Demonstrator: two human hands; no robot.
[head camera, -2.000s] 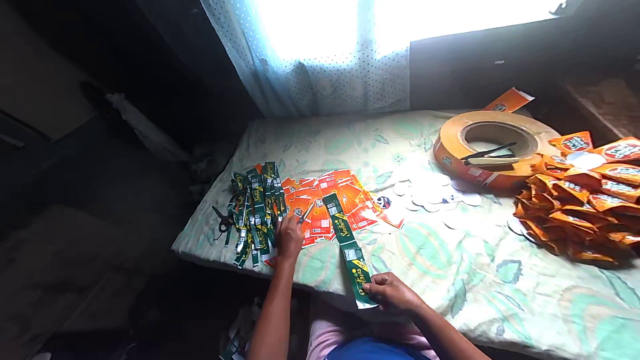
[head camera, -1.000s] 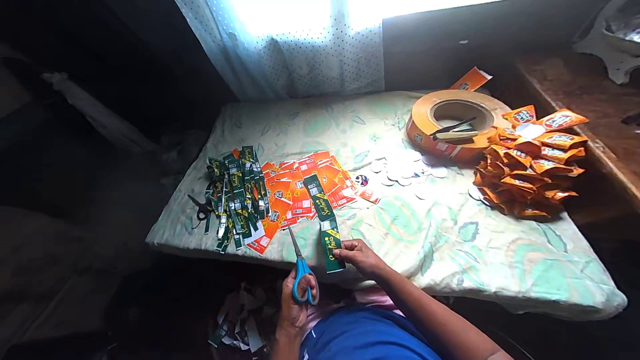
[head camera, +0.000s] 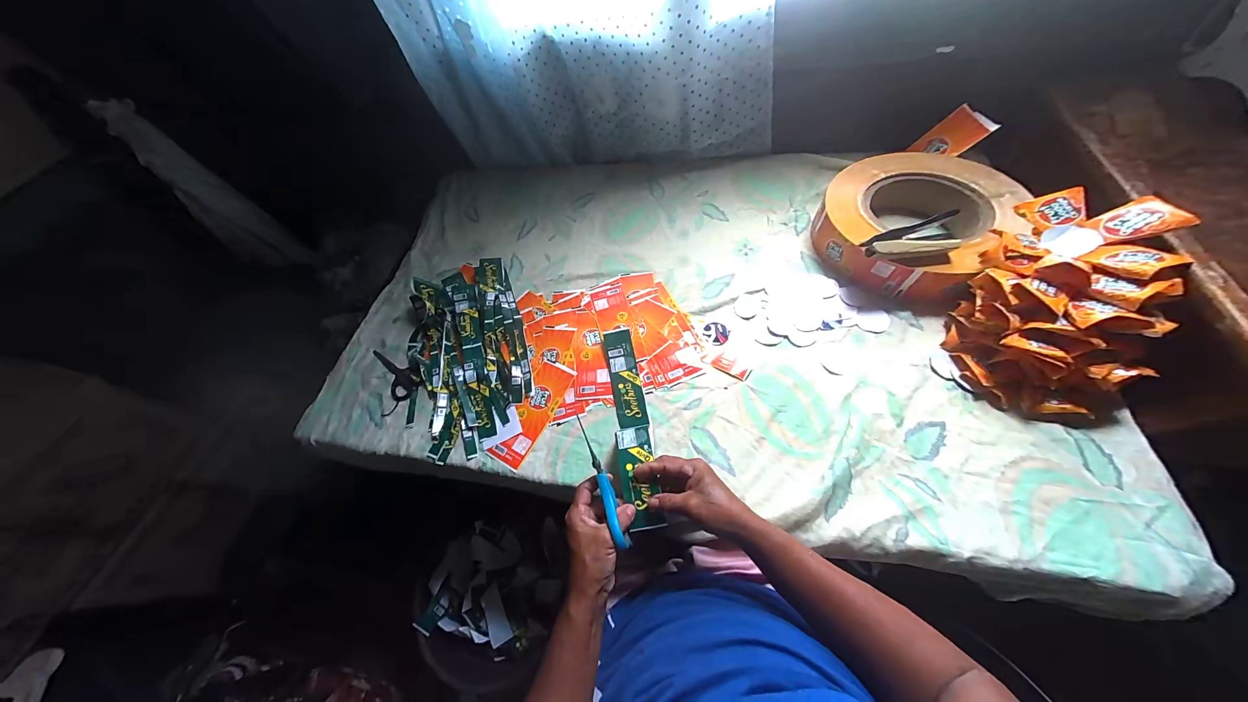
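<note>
My left hand (head camera: 595, 531) grips a pair of scissors with blue handles (head camera: 612, 509), blades pointing away from me toward the wrappers. My right hand (head camera: 687, 492) has its thumb and fingers at the near end of a green printed wrapper strip (head camera: 631, 414); whether they pinch it is hard to tell. That strip lies lengthwise at the table's near edge, its far end over a spread of flat orange wrappers (head camera: 585, 356). Left of these is a heap of green strips (head camera: 478, 361). White round discs (head camera: 799, 307) are scattered right of the orange wrappers.
A large orange roll (head camera: 838, 210) with a dark-handled tool across it stands at the back right. Beside it rises a stack of folded orange wrappers (head camera: 1063, 322). Dark scissors (head camera: 398, 378) lie at the table's left edge. Below the near edge is a container of paper scraps (head camera: 487, 595).
My left hand has moved from beside the green heap to the near edge, where the blue scissors show in it. The view has shifted.
</note>
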